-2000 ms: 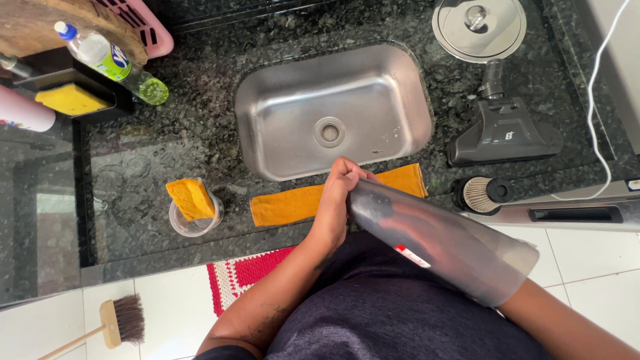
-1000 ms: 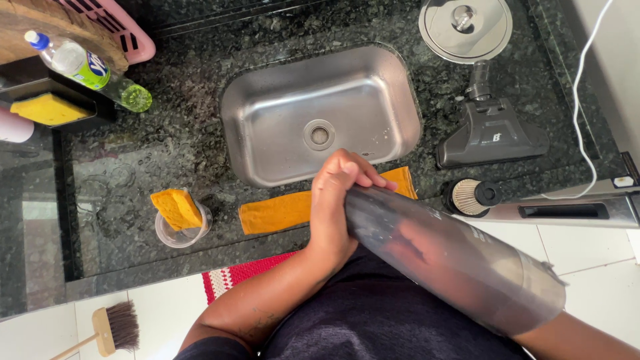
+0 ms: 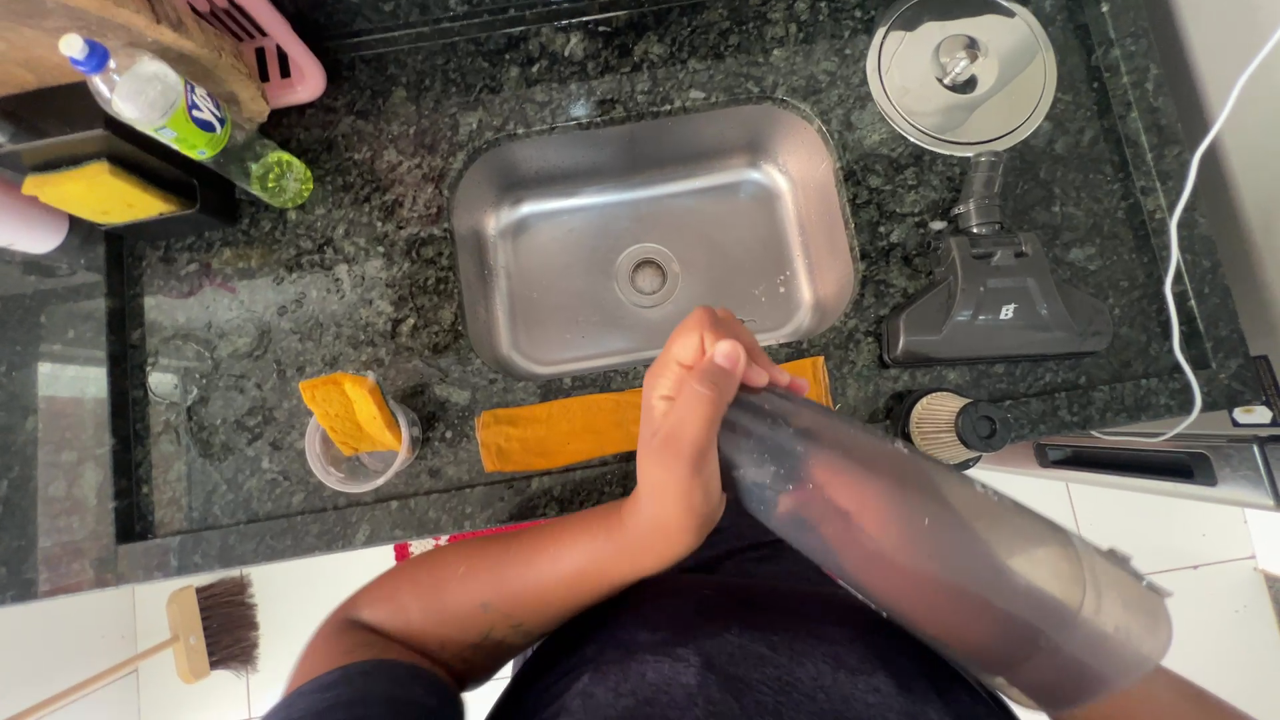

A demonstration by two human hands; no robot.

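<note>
My left hand point(image 3: 685, 430) grips the narrow end of a smoky clear plastic vacuum dust canister point(image 3: 900, 540), held slantwise over the counter edge. My right hand point(image 3: 850, 500) is inside the canister, seen blurred through its wall; its fingers are hard to make out. Behind my left hand an orange cloth point(image 3: 560, 430) lies folded along the front of the stainless steel sink point(image 3: 540, 270). A pleated vacuum filter point(image 3: 945, 425) and a vacuum floor head point(image 3: 1000, 310) rest on the counter at the right. A yellow-orange sponge point(image 3: 352, 412) sits in a clear plastic cup point(image 3: 400, 465) at the left.
A round steel lid point(image 3: 900, 70) lies behind the floor head. A white cable point(image 3: 1178, 260) runs down the right side. At the back left are a detergent bottle point(image 3: 170, 110), a black holder with a yellow sponge point(image 3: 105, 192) and a pink plastic rack point(image 3: 300, 75). A broom point(image 3: 190, 635) is below.
The canister stays in my left hand, with my right arm inside it. Its wide end has moved a little to the right. The view has shifted slightly.
</note>
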